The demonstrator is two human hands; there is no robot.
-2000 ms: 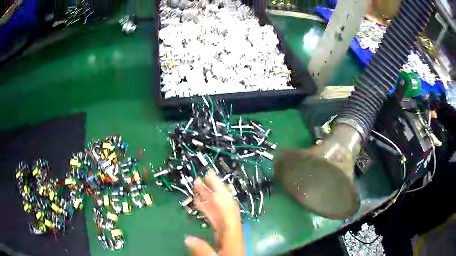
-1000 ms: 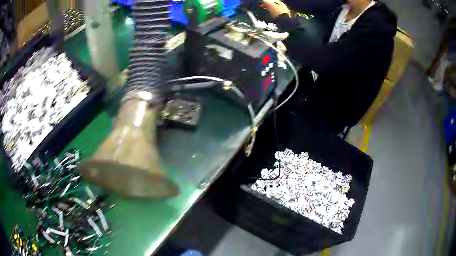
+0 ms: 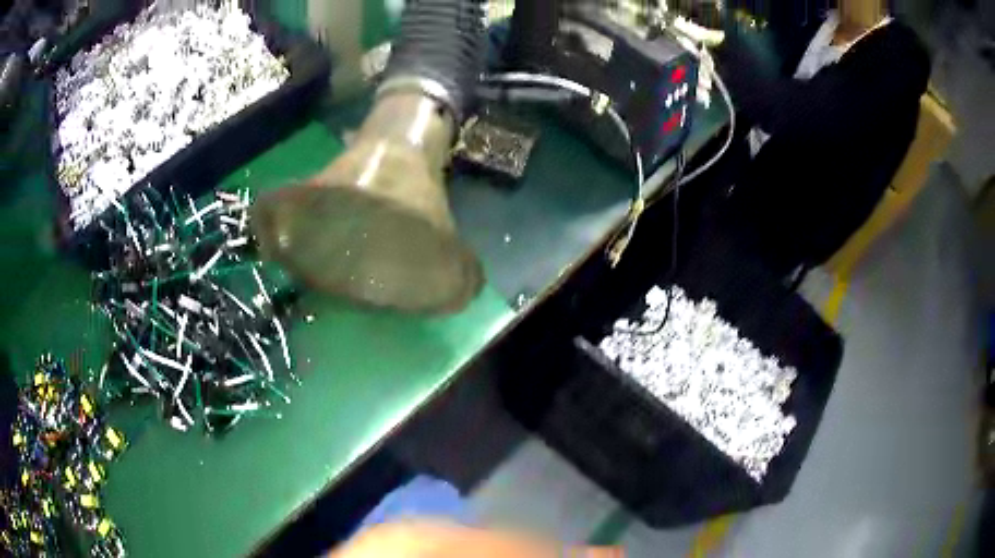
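Note:
A blurred patch of skin, seemingly my right hand [image 3: 469, 542], shows at the bottom edge, largely cut off; its fingers and anything in them cannot be made out. My left hand is out of the picture. A tangled heap of black wired components [image 3: 196, 327] with white strips and green wires lies on the green bench [image 3: 360, 376] at left. Small driver boards [image 3: 76, 463] with yellow blocks are piled at the lower left. A black tray [image 3: 207, 147] full of white housings stands behind the wired heap.
The fume extractor hood [image 3: 371, 240] hangs over the bench. A soldering station [image 3: 611, 87] with red lights and cables is behind it. A black bin [image 3: 666, 469] of white pieces stands beside the bench edge. A person in dark clothing [image 3: 840, 153] sits behind the bin. Something blue [image 3: 415, 504] shows below the bench.
The view has swung right from the heaps towards the bin, then slightly back left. The hand earlier over the wired heap left it; blurred skin now shows at the bottom edge.

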